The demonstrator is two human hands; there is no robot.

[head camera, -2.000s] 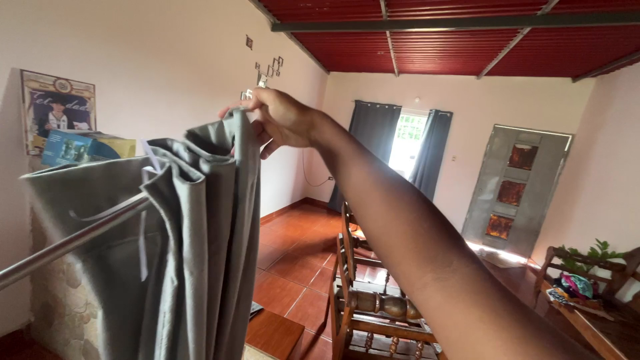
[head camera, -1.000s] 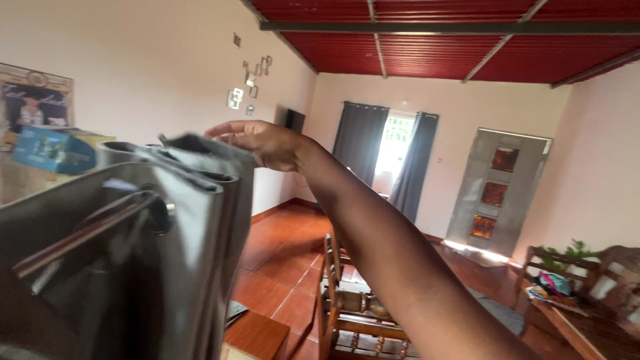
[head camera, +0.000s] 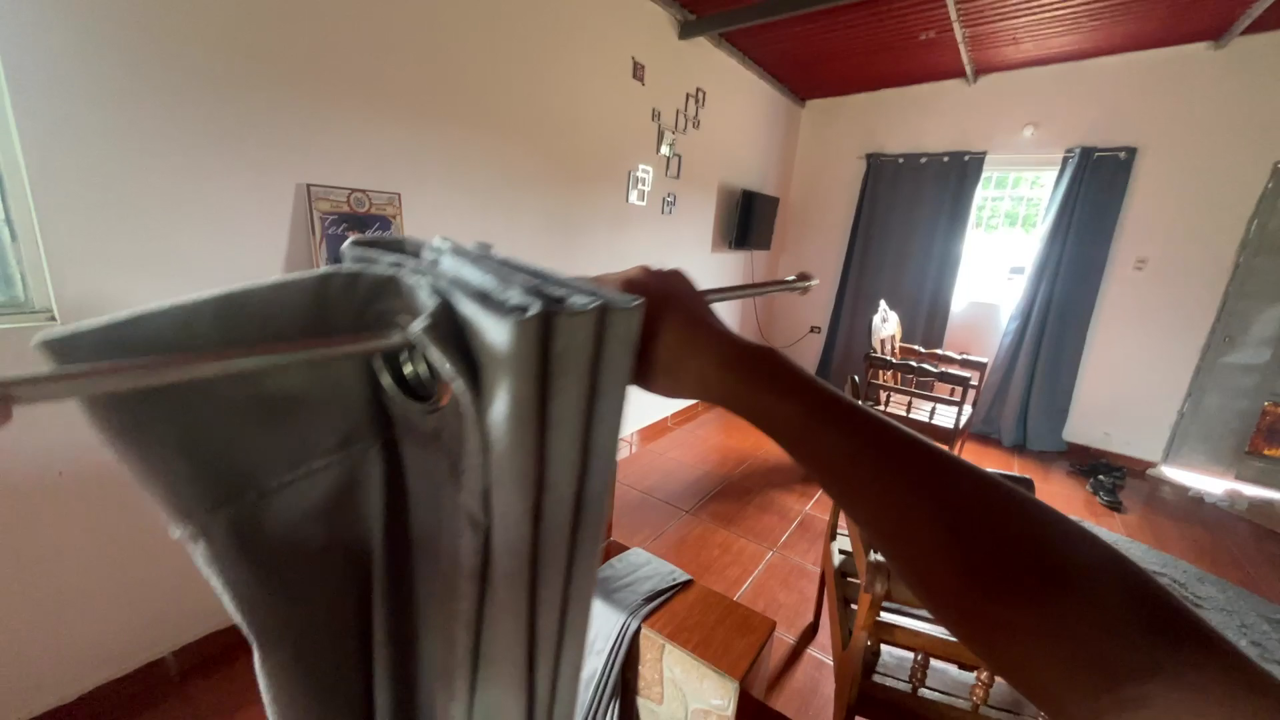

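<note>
A grey grommet curtain (head camera: 540,420) hangs in bunched folds on a metal curtain rod (head camera: 760,289), one metal ring showing near its top. My right hand (head camera: 668,325) is closed around the rod, right against the curtain's right side; its fingers are partly hidden by the folds. Beyond the hand, the rod's finial end sticks out to the right. On the left the rod runs through the curtain's open loop to the frame's edge, where only a sliver of my left hand (head camera: 4,409) shows just under it.
Below lies folded grey cloth (head camera: 635,600) by a wooden-topped stone block (head camera: 710,610). Wooden chairs (head camera: 925,385) stand to the right on red floor tiles. Dark curtains (head camera: 910,260) flank a bright window. A wall television (head camera: 754,220) and a framed picture (head camera: 358,215) are behind.
The rod's far end now shows past my right hand; it was not visible before. My hand has gone from the curtain's top edge to around the rod. The view has turned left.
</note>
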